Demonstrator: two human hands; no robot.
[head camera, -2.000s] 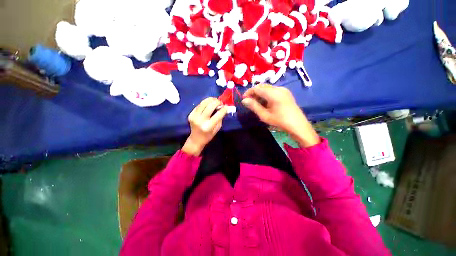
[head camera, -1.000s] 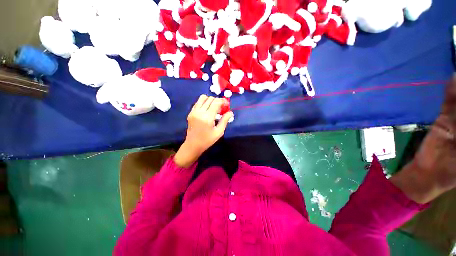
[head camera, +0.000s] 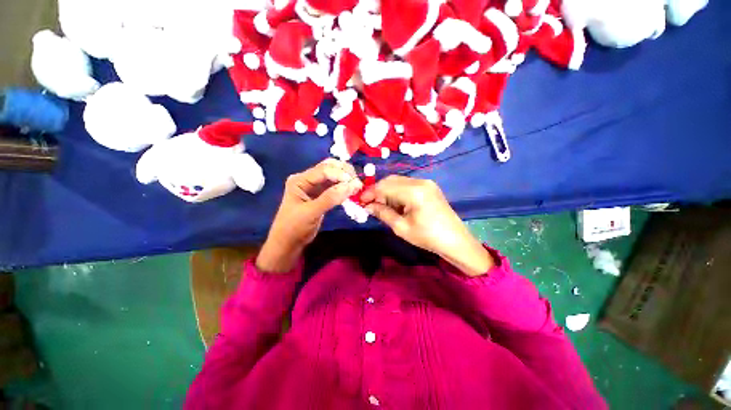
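Note:
A small red Santa hat with a white pompom and white trim is held between my two hands at the table's front edge. My left hand pinches its left side, fingers bent. My right hand pinches its right side with thumb and fingertips. A loose red thread lies in short curls on the blue cloth just above my right hand. No needle can be made out at the fingertips.
A heap of red-and-white hats lies behind my hands, with pale snips at its right edge. White plush toys lie at left; one has a red hat. A blue thread cone stands at far left.
My right hand has come back from the far right to the hat beside my left hand. The long red thread, stretched taut one second ago, is now slack and curled.

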